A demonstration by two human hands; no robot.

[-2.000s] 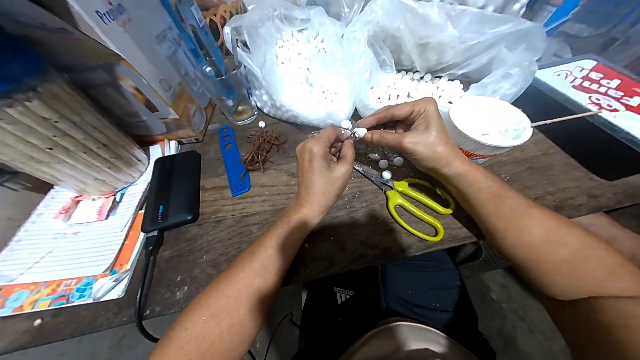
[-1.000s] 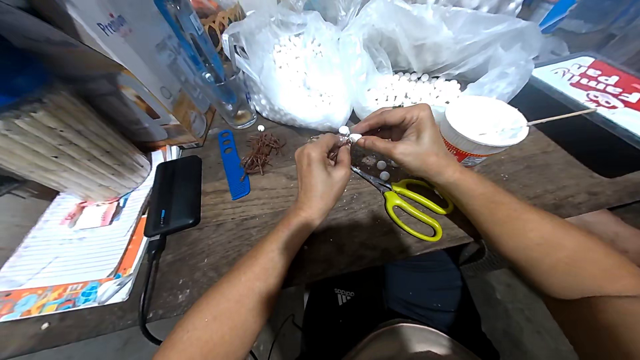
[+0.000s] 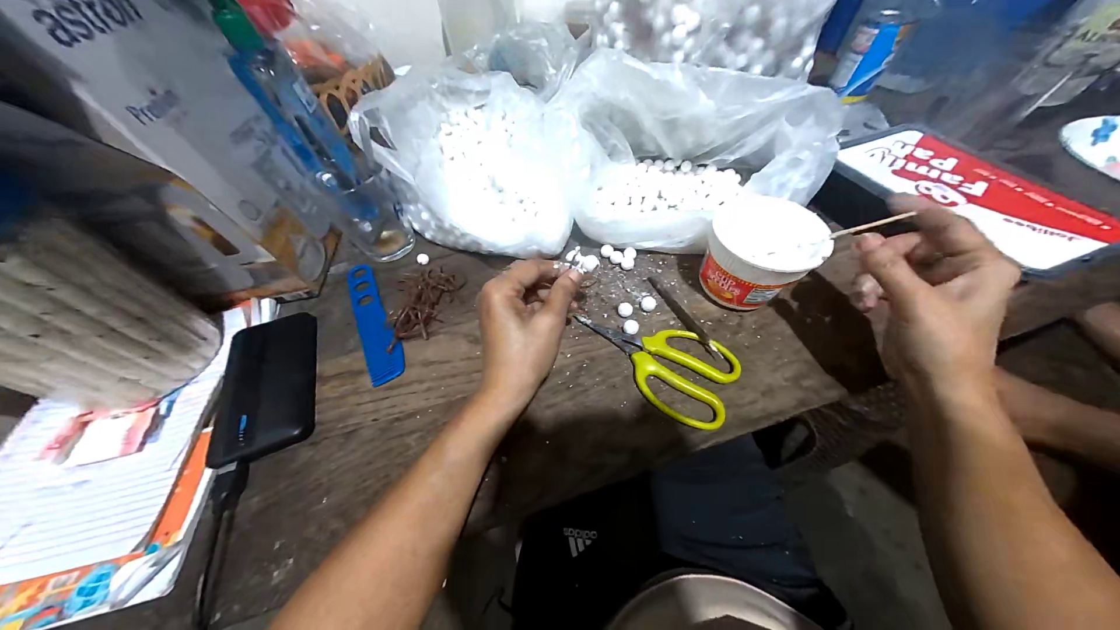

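Between the thumb and fingers of my left hand (image 3: 528, 324) is a small cluster of white balls (image 3: 582, 260). My right hand (image 3: 941, 289) is at the right of the paper cup (image 3: 748, 278), its fingers by the outer end of a thin wooden stick (image 3: 875, 225); whether they grip it I cannot tell. The stick's other end rests at the rim of the cup, which holds something white. Yellow-handled scissors (image 3: 678, 376) lie below the cup, with a thin dark tool (image 3: 682, 313) across a handle. Several loose white balls (image 3: 625, 310) lie near the blades.
Two plastic bags (image 3: 490, 175) of white balls stand behind my hands. Brown twisted wires or stems (image 3: 426, 302) and a blue plastic comb-like tool (image 3: 376, 328) lie at left, beside a black power bank (image 3: 265, 389) with a cable. A glass (image 3: 385, 236) and a red and white printed board (image 3: 989, 192) stand farther back.
My right hand has left the cluster at my left hand and moved right, to the stick at the cup. More loose balls and the dark tool now show on the table.
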